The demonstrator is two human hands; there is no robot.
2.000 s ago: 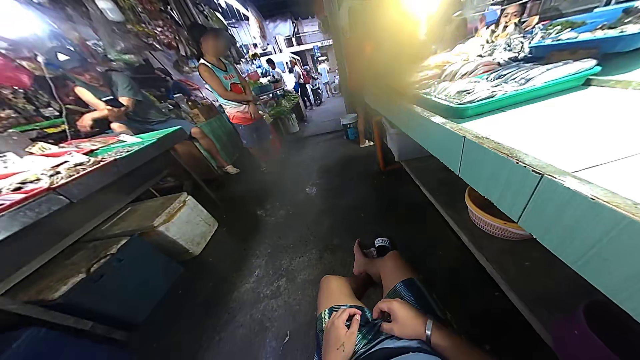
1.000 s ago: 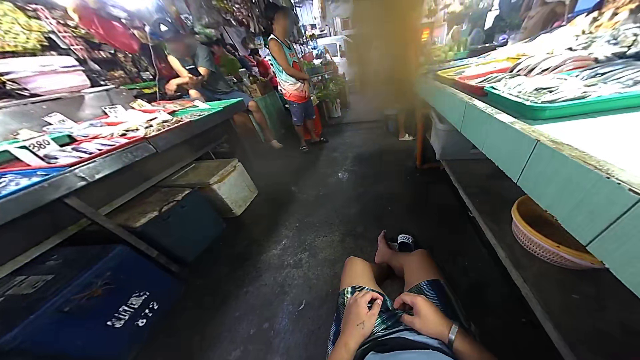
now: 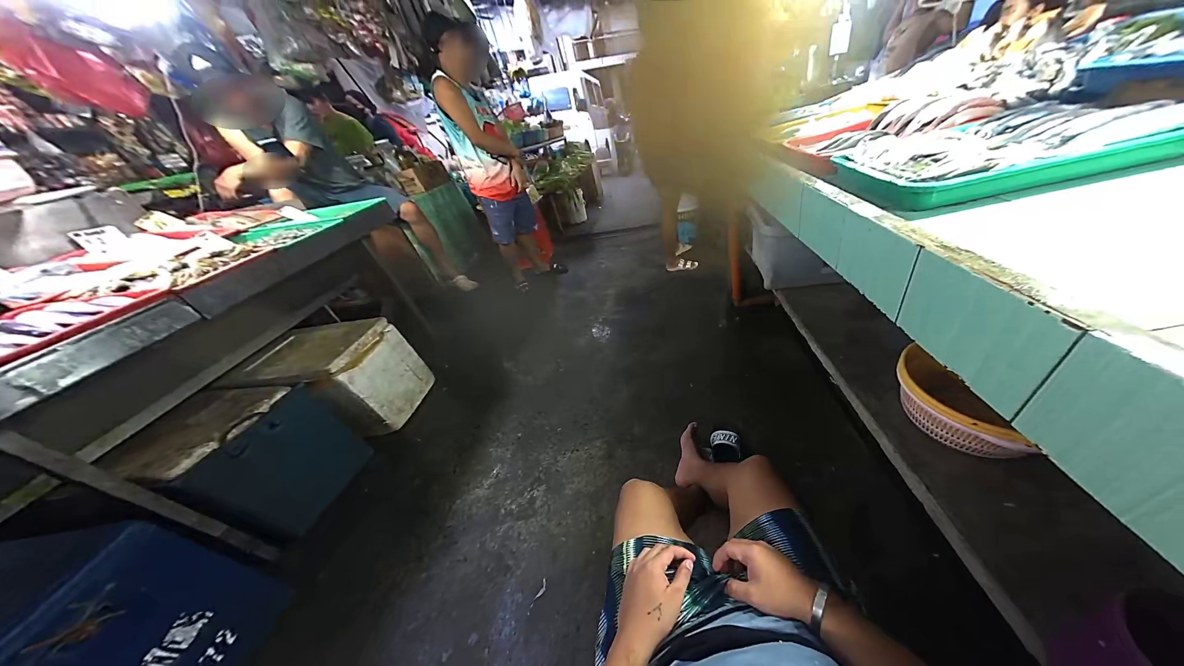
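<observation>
My left hand (image 3: 655,592) rests on the left thigh of my patterned shorts (image 3: 689,606), its fingers loosely curled and a small mark on its back. Close beside it, my right hand (image 3: 768,578) lies on the shorts near my lap, with a metal band (image 3: 819,608) around the wrist. No object shows in either hand; whether the fingers pinch the cloth cannot be told. My knees are bent, one foot is bare, and a dark slipper (image 3: 725,445) is beside it.
Fish fill a green tray (image 3: 925,191) on the tiled counter (image 3: 985,319) at right, above a plastic basket (image 3: 962,421). At left, a seafood stall (image 3: 250,296) stands over cooler boxes (image 3: 379,388). People sit and stand farther along the wet aisle (image 3: 555,370); a yellowish blur hides one standing person.
Both hands stay on the shorts throughout. The view has swung since the first frame. A standing person's legs now show at the counter's far end.
</observation>
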